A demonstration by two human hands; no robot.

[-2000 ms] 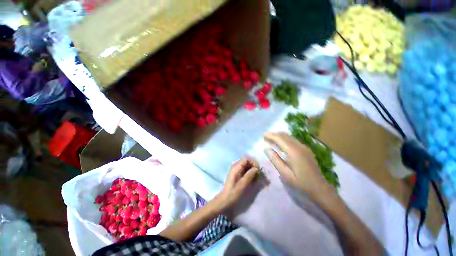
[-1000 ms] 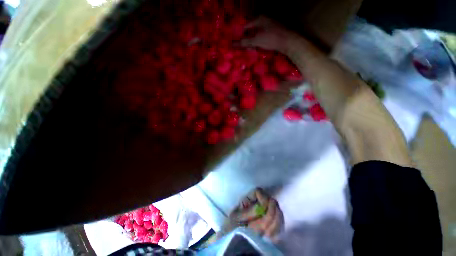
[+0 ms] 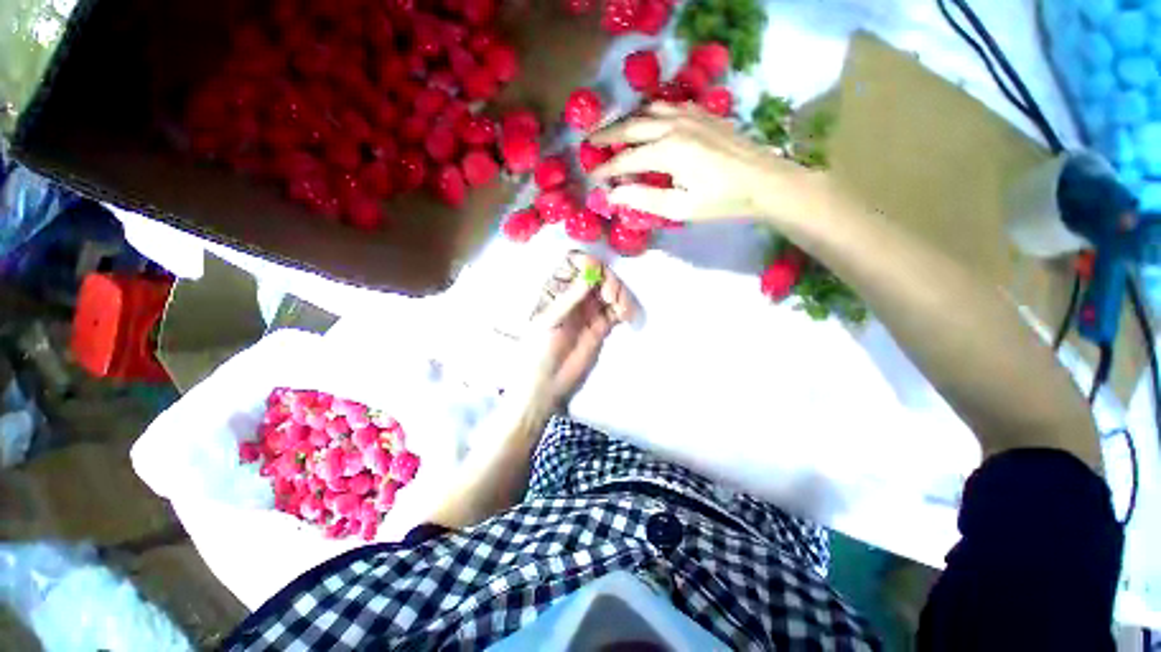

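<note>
Red artificial strawberry bodies fill the dark inside of the cardboard carton [image 3: 369, 259]. Several loose red strawberry bodies [image 3: 583, 108] lie on the white sheeting at its mouth. My right hand [image 3: 668, 163] is over these loose ones, fingers spread and palm down; whether it grips one is hidden. My left hand [image 3: 579, 318] is palm up nearer me, with a small green leaf cap [image 3: 593, 274] pinched at its fingertips. Green leaf caps [image 3: 722, 28] lie in clusters behind and beside my right hand and forearm. One red body [image 3: 781, 278] lies by the nearer cluster.
A blue glue gun [image 3: 1100, 287] with black cord rests at right by a whitish cup [image 3: 1040, 210] and cardboard sheet [image 3: 936, 153]. A white bag [image 3: 191, 433] of finished strawberries [image 3: 334, 465] is at lower left. An orange-red container [image 3: 112, 327] stands at left. Light-blue balls [image 3: 1110, 77] are upper right.
My right hand has come out of the carton onto the table, and more red bodies now lie loose there. My left hand still holds the green cap. The view has shifted, showing more of the table.
</note>
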